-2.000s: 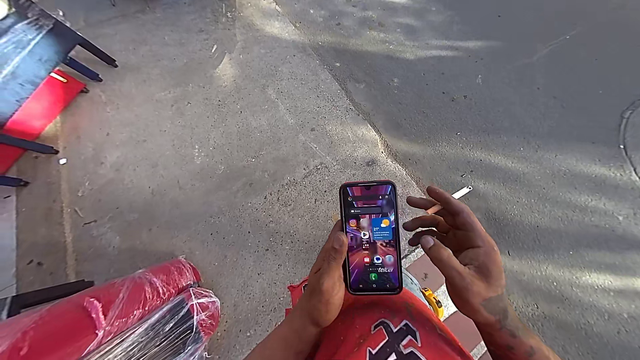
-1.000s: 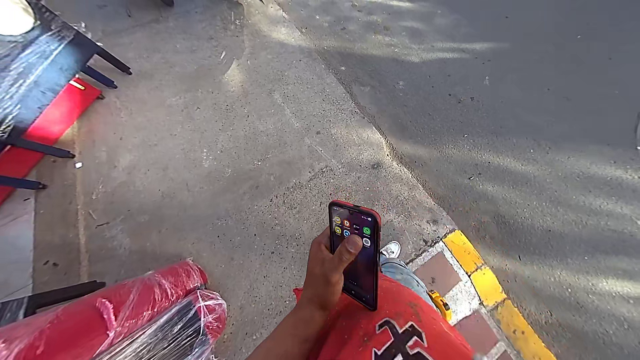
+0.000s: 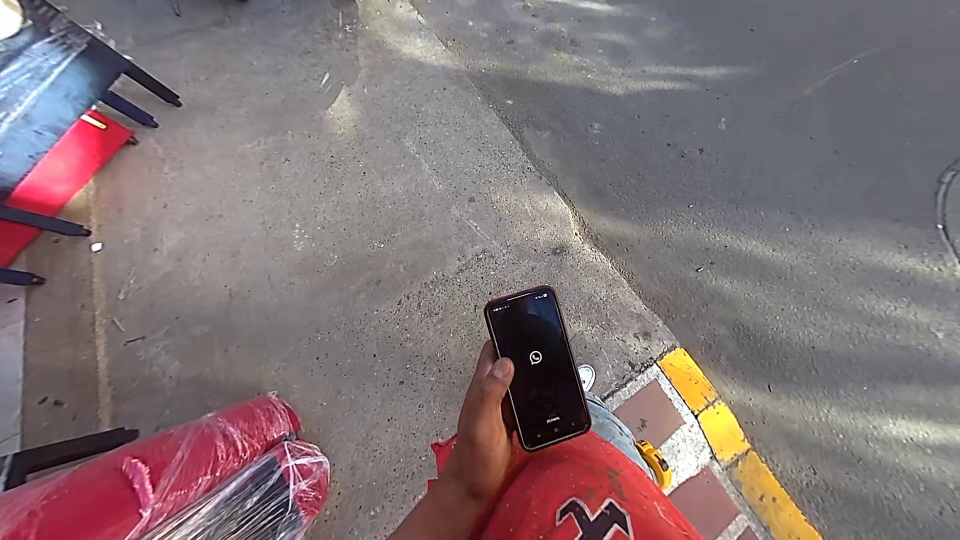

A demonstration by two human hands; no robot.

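Observation:
My left hand (image 3: 484,424) is closed around the left edge of a smartphone (image 3: 536,390) in a reddish case, its thumb resting along the side of the screen. The screen is dark with a small white logo in the middle. The phone is tilted slightly, above my red shirt (image 3: 592,480), which has a black emblem. My right hand is out of the frame. Beyond the phone, part of a light shoe (image 3: 586,376) and a blue jeans leg (image 3: 606,424) show.
Plastic-wrapped red rolls (image 3: 187,442) lie at lower left. Upper left stand a wrapped dark piece with legs (image 3: 56,90) and a red panel (image 3: 67,172). A yellow-painted kerb (image 3: 724,431) borders the asphalt at right. Something yellow (image 3: 654,465), perhaps a tape measure, is beside my waist.
My right hand, beside the phone two seconds ago, has left the view. My left thumb has moved from over the screen to its edge. The screen has gone from app icons to a dark page.

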